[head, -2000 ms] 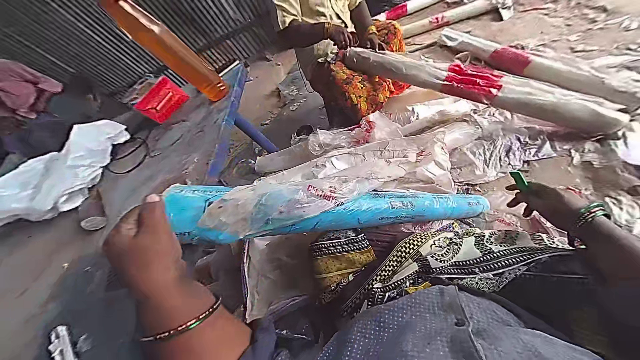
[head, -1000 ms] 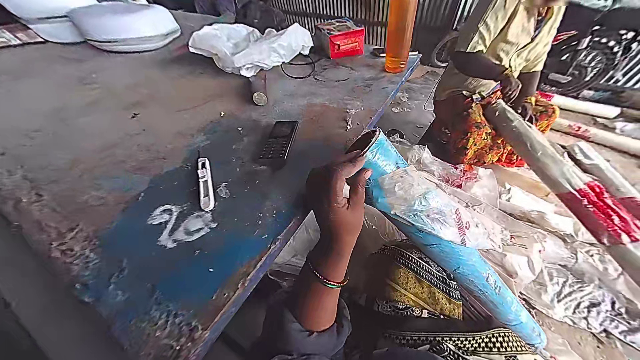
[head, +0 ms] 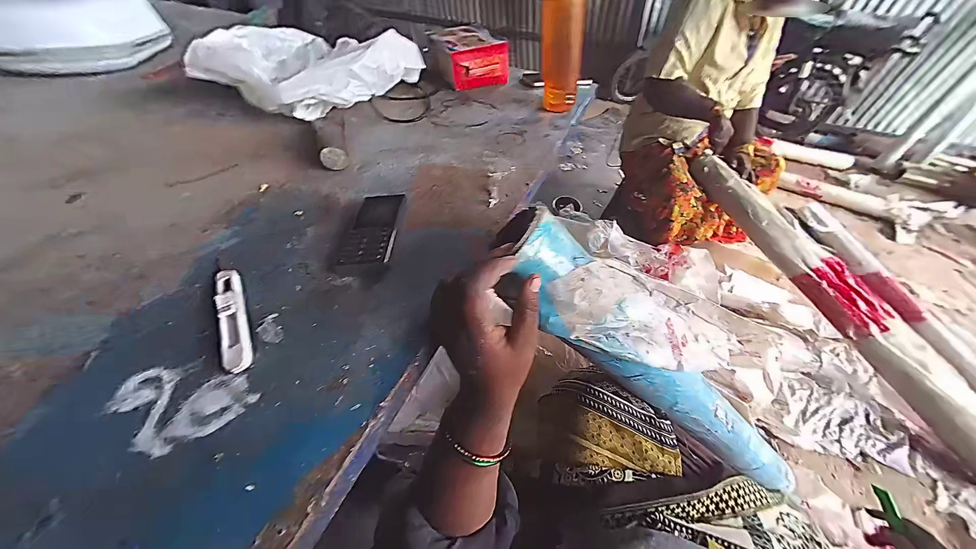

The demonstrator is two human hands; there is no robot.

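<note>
A tube wrapped in blue printed film slants from the table's edge down to the lower right, over my lap. Clear crumpled plastic clings to its upper part. My left hand grips the tube by its open upper end, thumb on the near side. At the bottom right corner my right hand, mostly cut off and dark, holds a small green object near the tube's lower end. On the blue-stained tabletop lie a white snap-off utility knife and a black keypad phone.
A white plastic bag, a red box and an orange bottle stand or lie at the table's far side. Another person holds a long white-and-red wrapped pole. Plastic scraps cover the ground at right.
The view has swung left since two seconds ago, bringing the knife and phone into sight. My left hand remains at the tube's end. The tube now slants more steeply.
</note>
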